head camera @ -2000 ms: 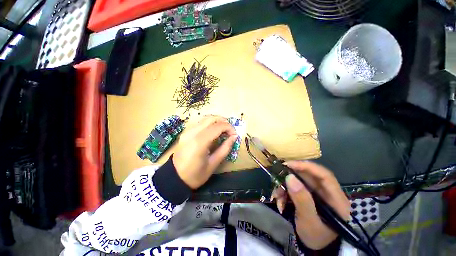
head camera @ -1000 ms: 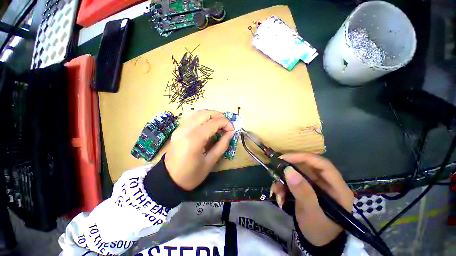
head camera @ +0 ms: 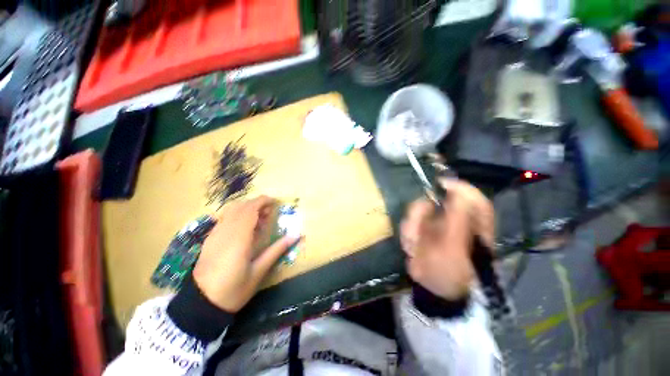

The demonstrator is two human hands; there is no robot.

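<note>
The picture is blurred. My left hand (head camera: 233, 253) rests on the tan cardboard mat (head camera: 330, 209) with thumb and fingers at a small green and white circuit board (head camera: 291, 224). My right hand (head camera: 449, 235) is raised right of the mat, closed around the soldering iron (head camera: 423, 172). The iron's tip points up at the rim of the grey-white cup (head camera: 416, 119), which has silvery bits inside. Whether the tip touches it I cannot tell. A loose pile of thin dark leads (head camera: 233, 172) lies mid-mat. Green boards (head camera: 180, 253) lie left of my left hand, and white-faced boards (head camera: 332, 129) lie at the mat's upper right.
A black phone (head camera: 126, 153) lies left of the mat. A red tray (head camera: 198, 48), populated boards (head camera: 213, 99) and a round wire grille (head camera: 371, 44) are behind it. Black trays (head camera: 29, 264) stand far left. A station with a red light (head camera: 529, 175) and an orange-handled tool (head camera: 630, 121) are right.
My right hand has lifted the iron away from the board and moved right and up to the cup. My left hand's fingers have opened slightly at the board. The view has shifted toward the right.
</note>
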